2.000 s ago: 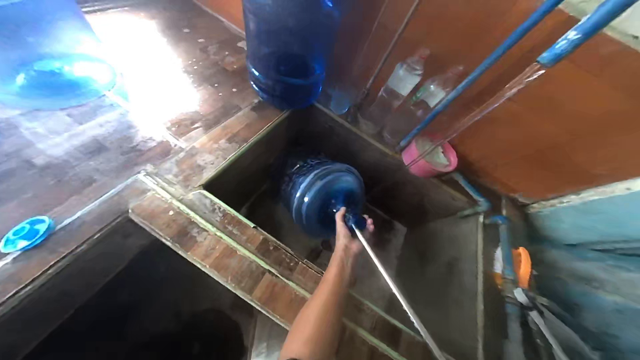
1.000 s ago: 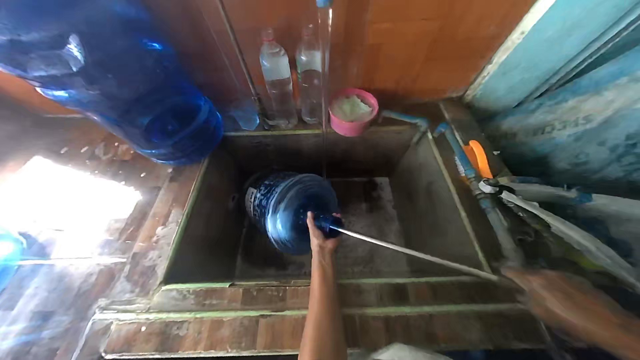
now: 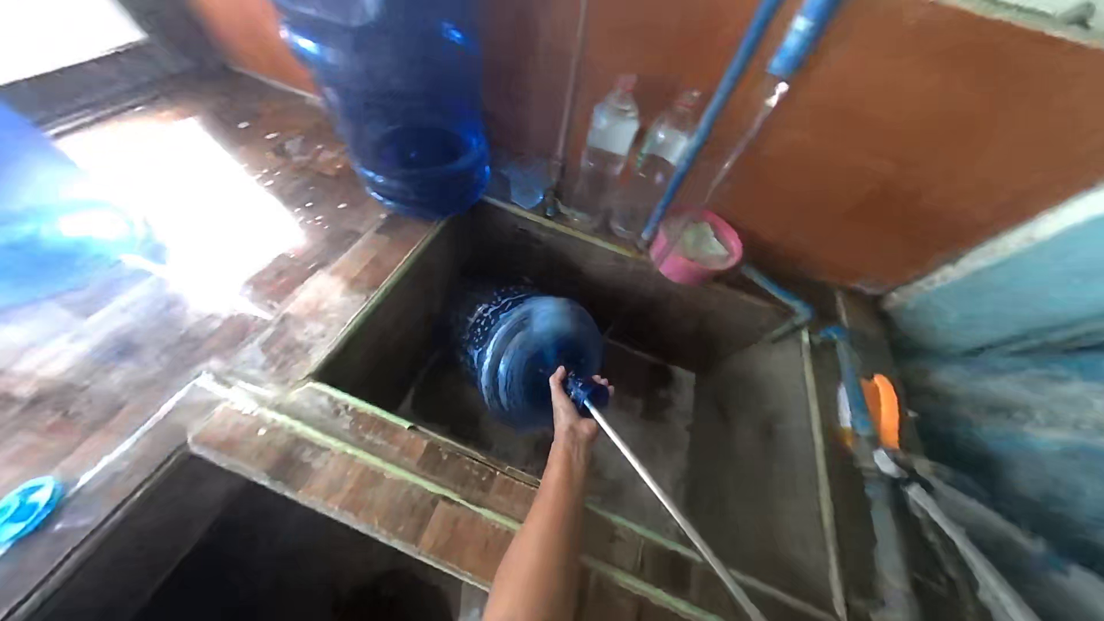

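Note:
A blue plastic water jug [image 3: 535, 358] lies tilted inside a tiled basin [image 3: 750, 448], its neck toward me. My left hand [image 3: 576, 398] is closed around that neck. A thin pale rod [image 3: 668, 503] enters the mouth of the jug and runs down to the bottom edge of the view. My right hand is out of view, so what it holds does not show. Blurred edges on the jug hide its details.
Another large blue jug [image 3: 423, 164] stands at the basin's back left corner. Clear plastic bottles [image 3: 608, 151] and a pink tub [image 3: 697, 250] line the back ledge. Water runs from a blue pipe [image 3: 798, 39]. An orange-handled object [image 3: 881, 412] lies at the right, a blue lid [image 3: 28, 509] at the left.
My right hand, on the rod's outer end one second ago, has left the view. My left hand keeps hold of the jug's neck throughout. The view has turned.

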